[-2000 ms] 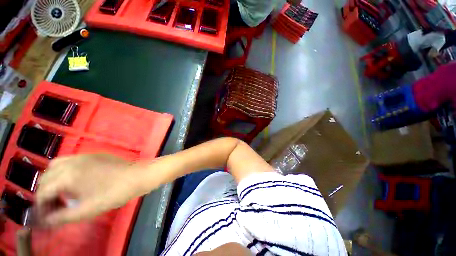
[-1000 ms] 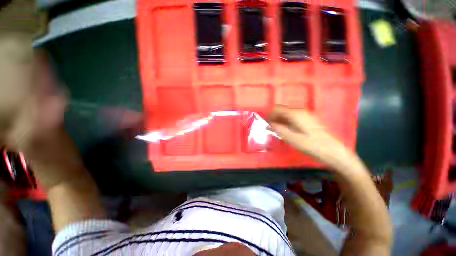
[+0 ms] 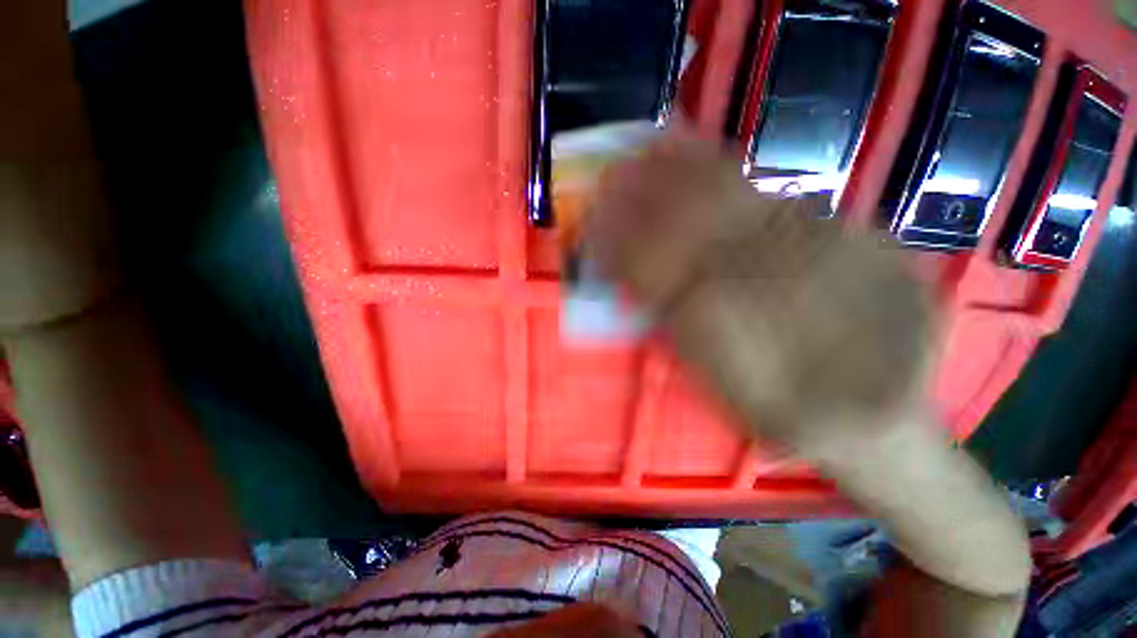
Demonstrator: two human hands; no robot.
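Observation:
My right hand is blurred over the middle of the red-orange foam tray. Its fingers hold a printed card, white with a yellow-orange band, at the lower end of the leftmost black phone. Whether the card touches the phone is unclear. Three more phones lie to the right in the same row, such as a red-framed phone. The pocket left of the phones and the visible front-row pockets are empty. My left hand is dark and blurred at the left edge, cut off by it; its fingers are not visible.
The dark green bench shows on both sides of the tray. My left forearm crosses the bench at the left. Part of another red tray is at the lower right edge. My striped shirt is at the tray's front edge.
The view is closer to the tray. My right hand has moved up to the leftmost phone and now shows the card. The shiny clear film seen over the front pockets is no longer visible.

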